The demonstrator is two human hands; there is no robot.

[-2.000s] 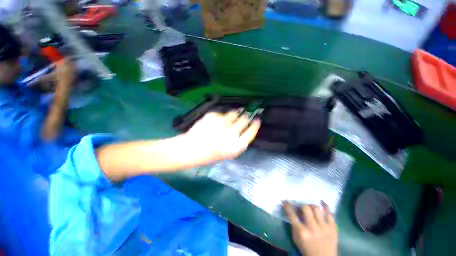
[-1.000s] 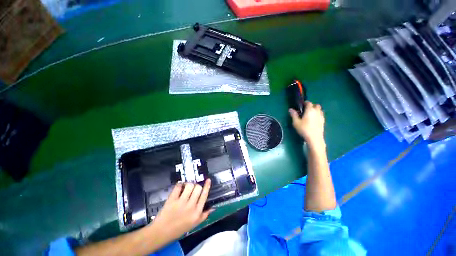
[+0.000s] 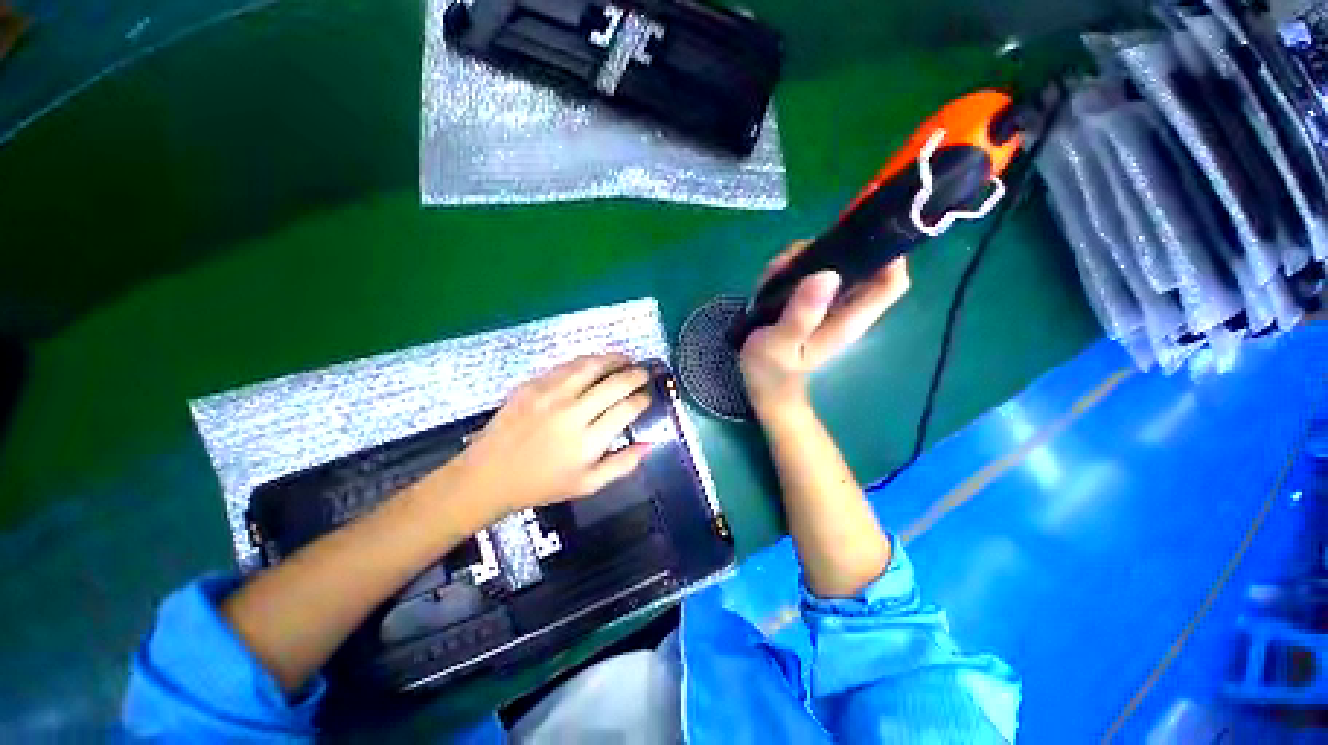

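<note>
A black housing (image 3: pixel 597 560) with a pale cross-like pattern lies on a bubble-wrap sheet (image 3: pixel 423 381) in front of me. My left hand (image 3: pixel 568 429) rests over its upper right part, fingers bent near the right end; whether it holds a small part cannot be told. My right hand (image 3: pixel 816 323) is closed around the black grip of an electric screwdriver (image 3: pixel 888 204). Its orange rear end points up and right, and its front end is over the round dark screw dish (image 3: pixel 711 358), which it partly hides. The screwdriver's tip is not clearly visible.
A second black housing (image 3: pixel 699 73) lies on bubble wrap (image 3: pixel 510 146) at the back. Stacked bagged parts (image 3: pixel 1165 189) stand at the right end of the bench (image 3: pixel 291 262). The screwdriver cord (image 3: pixel 954 313) runs down over the bench edge. Blue floor (image 3: pixel 1049 510) shows at the lower right.
My right hand has lifted the screwdriver and moved left with it to the dish. My left hand has moved from the housing's middle up toward its right end. The view has shifted slightly.
</note>
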